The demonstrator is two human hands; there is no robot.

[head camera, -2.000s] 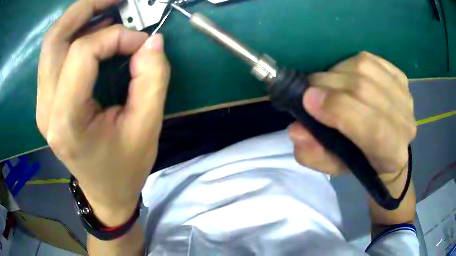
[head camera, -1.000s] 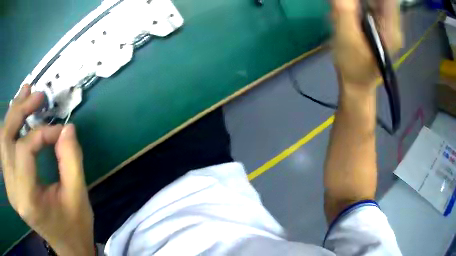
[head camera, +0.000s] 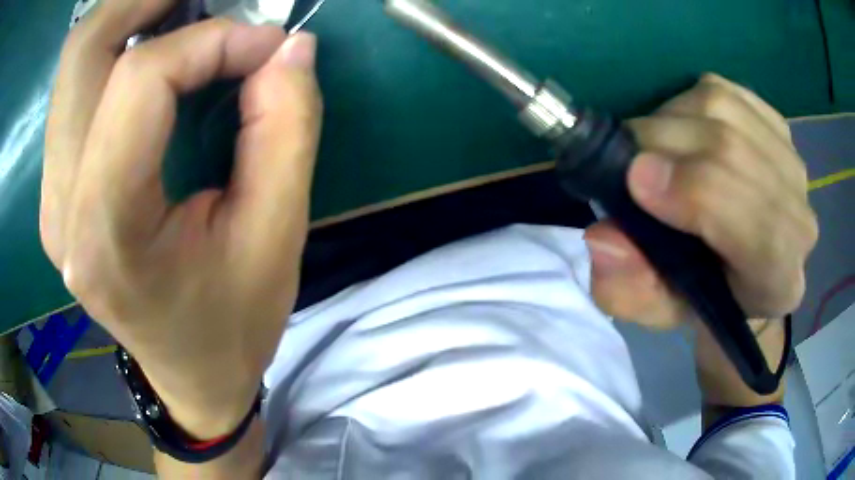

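My left hand (head camera: pixel 202 178) is at the left, thumb and index finger pinching a thin silvery solder wire (head camera: pixel 306 16) that points up to the top edge. A silver-white metal bracket (head camera: pixel 267 7) shows partly above those fingers, cut off by the top edge and partly hidden by the hand. My right hand (head camera: pixel 717 202) grips the black handle of a soldering iron (head camera: pixel 609 164). The iron's silver barrel with a knurled nut points up and left. Its tip is hardly visible at the top edge, so contact cannot be told.
The green mat (head camera: pixel 450 141) has a tan front edge running across below the hands. A black cord (head camera: pixel 825 52) lies at the upper right. A cardboard box (head camera: pixel 98 439) and blue strips (head camera: pixel 54 347) are at the lower left, with white papers (head camera: pixel 830 375) at the lower right.
One second ago my right hand was away at the upper right and the bracket showed at length. Now the iron is back near my left hand, and the view has shifted, cutting off most of the bracket.
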